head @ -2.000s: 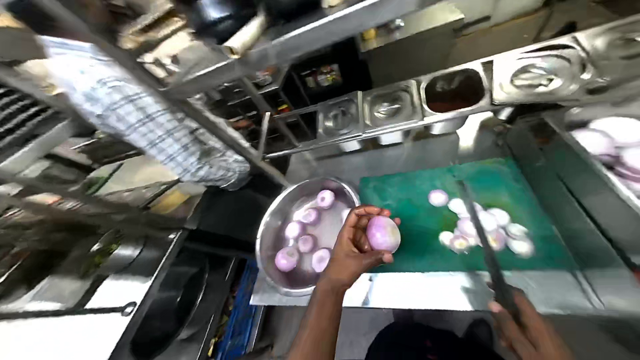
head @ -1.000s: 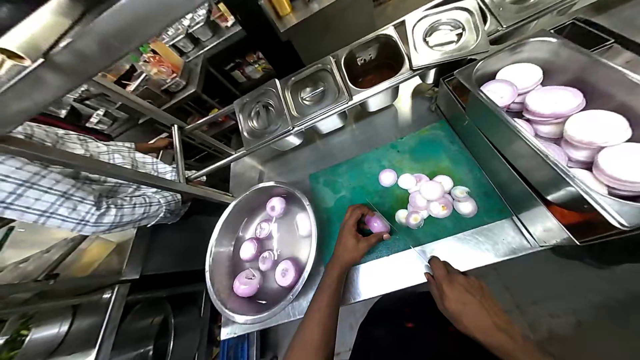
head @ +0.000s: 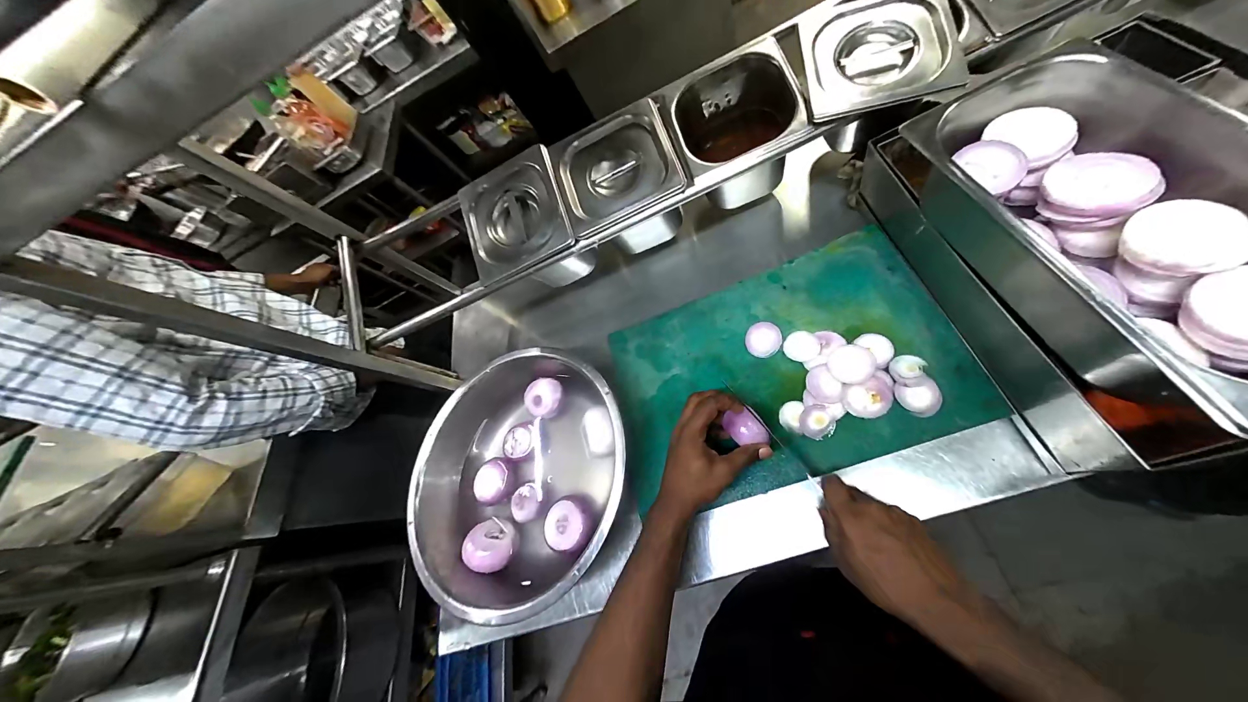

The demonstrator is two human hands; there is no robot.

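My left hand (head: 704, 450) pinches a peeled red onion (head: 746, 427) against the green cutting board (head: 682, 341), near its lower left part. My right hand (head: 877, 541) grips a knife (head: 792, 450) at the board's near edge; the thin blade runs along the onion's right side, seen nearly edge-on. Most of the knife's handle is hidden in the fingers. Right of the onion lies a loose pile of onion end pieces and slices (head: 851, 365). A round steel bowl (head: 421, 546) left of the board holds several peeled onions (head: 489, 544) and what looks like water.
Stacked onion slices (head: 1182, 237) fill part of a deep steel pan (head: 1033, 249) at the right. Behind the board runs a row of steel containers, some lidded (head: 616, 170), one uncovered (head: 733, 112). Beyond a metal rail (head: 409, 317), a person in a checked shirt (head: 166, 341) stands at the left.
Two seconds ago my left hand held the onion by the bowl and the knife was over the pile. Both have since come together at the board's near side. The view has shifted strongly.
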